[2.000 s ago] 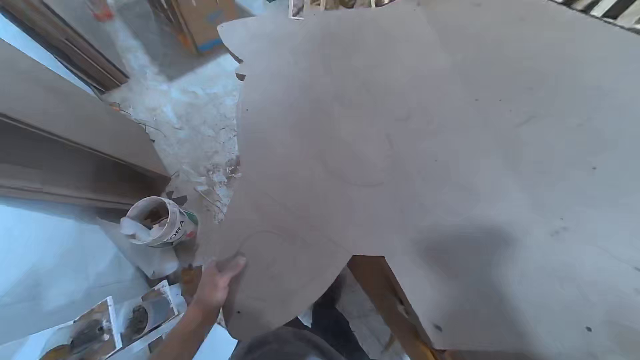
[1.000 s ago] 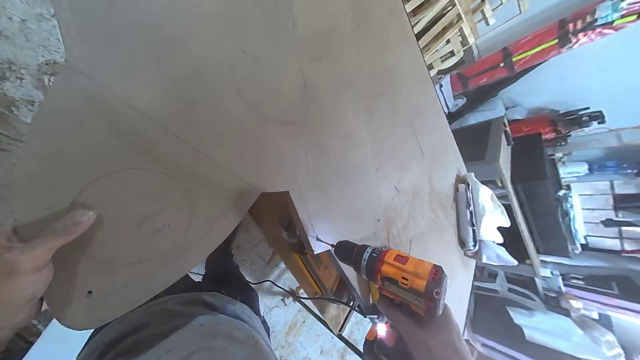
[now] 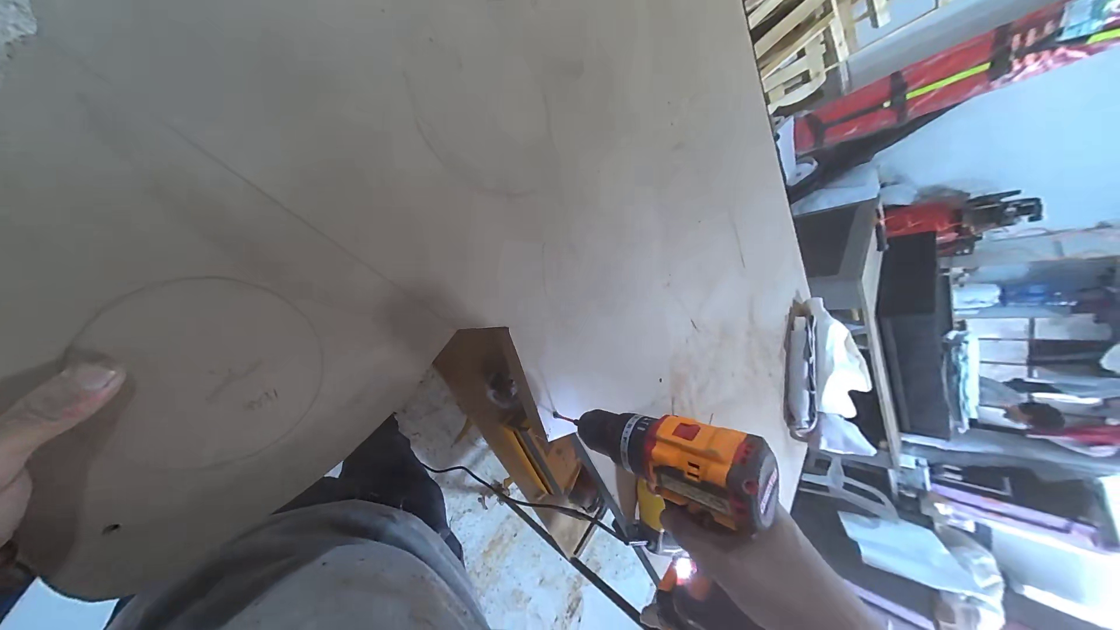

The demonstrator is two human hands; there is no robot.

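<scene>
A broad wooden sheet (image 3: 612, 236) with curved edges and pencil lines, one of them a circle, fills much of the head view. At the far left my left hand (image 3: 52, 420) grips its rim, thumb on top, the other fingers mostly hidden beneath. My right hand (image 3: 744, 551) is closed on the handle of an orange and black cordless drill (image 3: 700, 459), its light lit. The drill lies on its side in the view, its bit pointing left at the sheet's surface beside the notched edge. Whether the bit touches the wood I cannot tell.
Under the notch stands a wooden frame or bench (image 3: 516, 437) with a black cable (image 3: 525, 503) running across. A white cloth (image 3: 836, 359) lies by the sheet's right edge. Beyond are tables, a red bag (image 3: 945, 83), wooden slats (image 3: 801, 48) and a person (image 3: 1041, 420) far right.
The view has swung right since two seconds ago, bringing in the drill and my right hand. My left hand stays at the sheet's rim.
</scene>
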